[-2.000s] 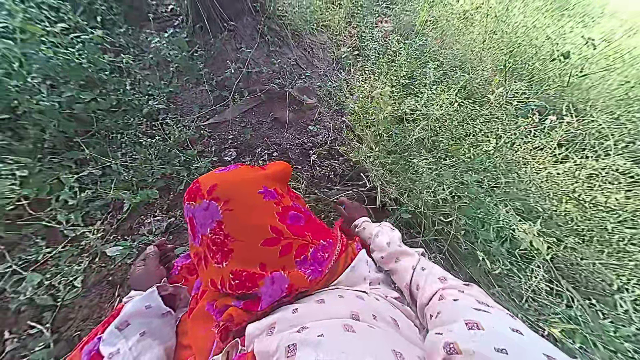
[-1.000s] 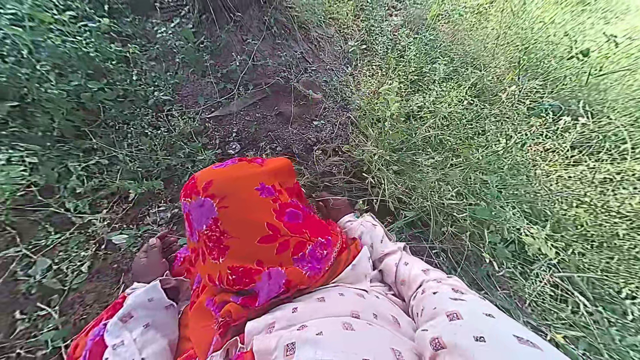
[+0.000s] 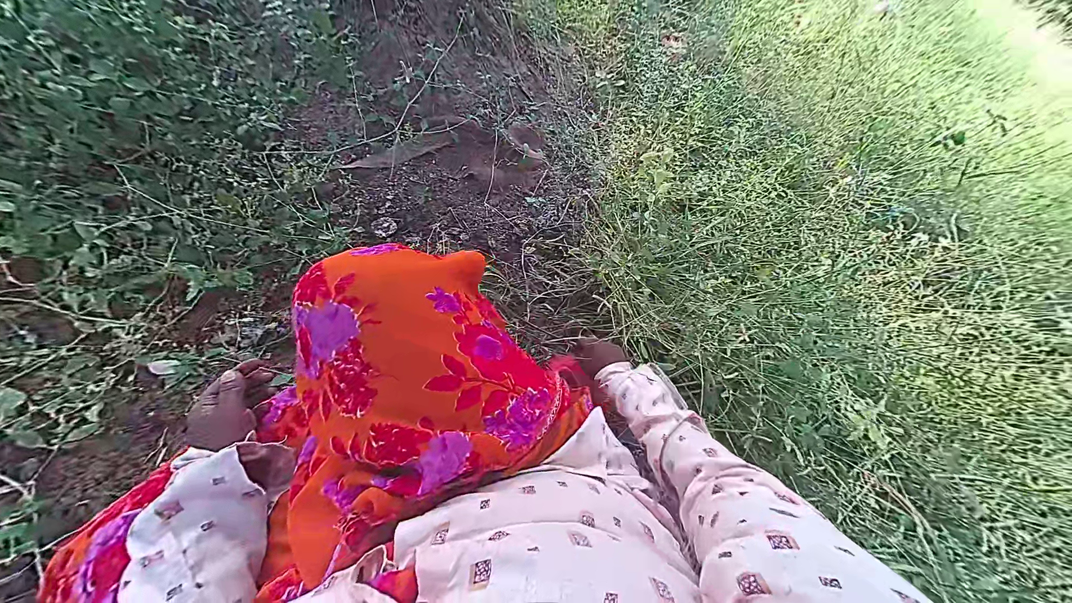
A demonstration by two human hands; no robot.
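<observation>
Orange cloth with red and purple flowers drapes over my lap and legs in the middle of the view. Beside its left edge is my left hand, above the ground, its fingers pointing up and to the right; whether it holds anything is not plain. My right hand is low at the grass edge, just right of the cloth, mostly dark and blurred, its fingers hidden. Cream printed sleeves cover both arms.
Leafy green weeds grow on the left. Tall grass spreads over the right side. Between them runs dark bare soil with thin dry stems and a flat grey-brown piece.
My right hand shifts left toward the cloth between the two earlier frames, and now shows farther right again. My left hand stays beside the cloth.
</observation>
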